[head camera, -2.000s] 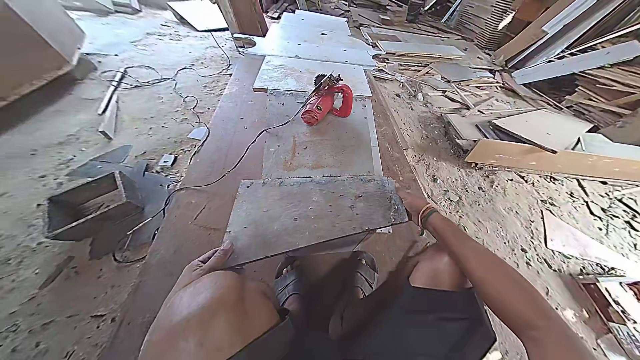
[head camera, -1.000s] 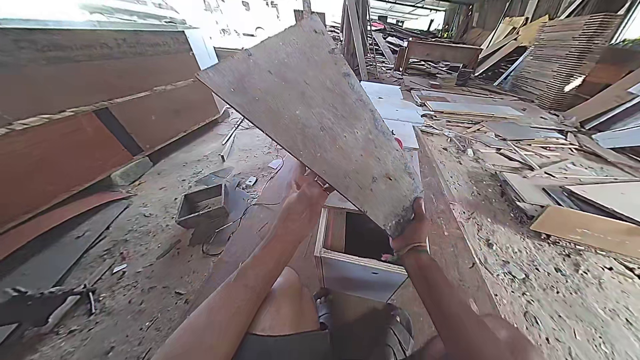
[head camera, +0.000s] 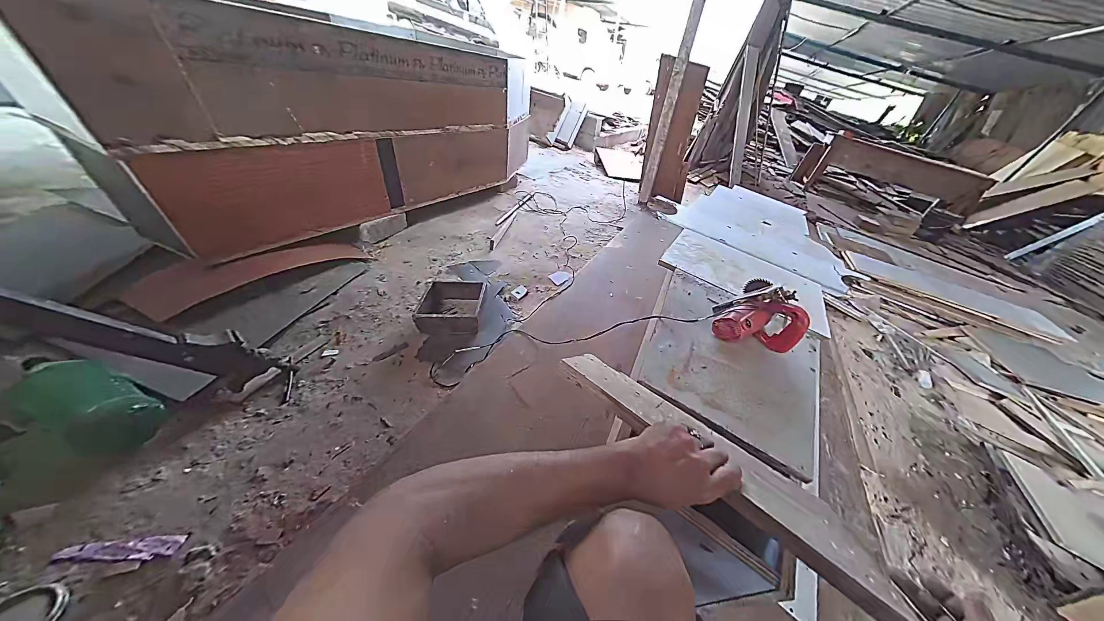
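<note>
My left hand (head camera: 686, 466) is closed over the near middle of a long wooden board (head camera: 811, 517), seen nearly edge-on, which slants from the centre down to the lower right. Under the board, part of an open box frame (head camera: 733, 556) shows beside my knee. At the lower right edge a blurred, dark shape by the board's end may be my right hand; it is too indistinct to tell. Beyond the board, a red circular saw (head camera: 759, 321) with its toothed blade up lies on a worn panel (head camera: 733, 379), its black cord running left.
A small open wooden box (head camera: 450, 308) stands on the dusty ground left of the brown work surface (head camera: 526, 388). White panels (head camera: 750, 224) lie beyond the saw. A large brown cabinet (head camera: 285, 190) stands at the left, a green container (head camera: 82, 405) lower left, and scrap boards (head camera: 966, 302) at the right.
The panel held up in both hands one second ago is now low and seen nearly edge-on over the box frame. The view has swung left since two seconds ago.
</note>
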